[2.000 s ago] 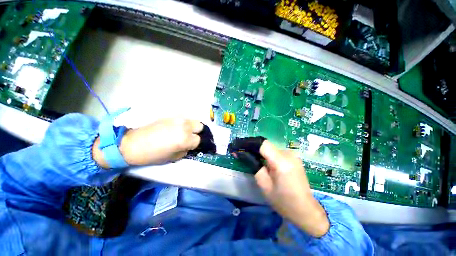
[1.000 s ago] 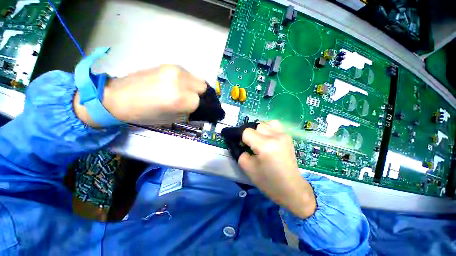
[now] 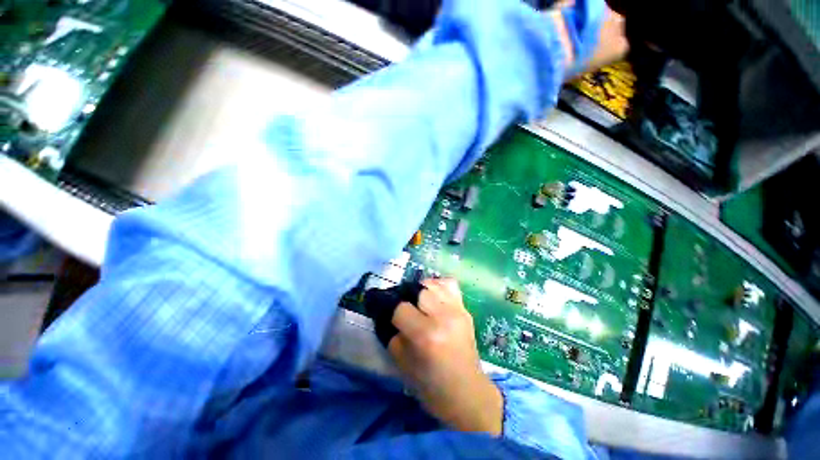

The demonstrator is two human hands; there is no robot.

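A green circuit board [image 3: 503,269] lies in front of me, with white patches, grey blocks and an orange-yellow disc part near its left edge. My right hand [image 3: 432,328], with black finger cots, is at the board's lower left edge; its fingers are bent together, and whether they hold a part cannot be seen. My left arm reaches across the board to the upper right. My left hand [image 3: 611,40] is at the dark bins, beside a bin of yellow parts [image 3: 611,88]; its fingers are lost in the dark.
A silvery rail [image 3: 620,162] runs behind the boards. A bin of grey parts [image 3: 679,126] stands right of the yellow ones. Another board [image 3: 697,314] lies to the right, past a black strip. One more board [image 3: 54,90] lies at the far left, past a pale gap.
My left hand has left the board's lower left edge and reached up and right to the bins. My left sleeve now covers part of the board and gap. My right hand stays near the lower edge.
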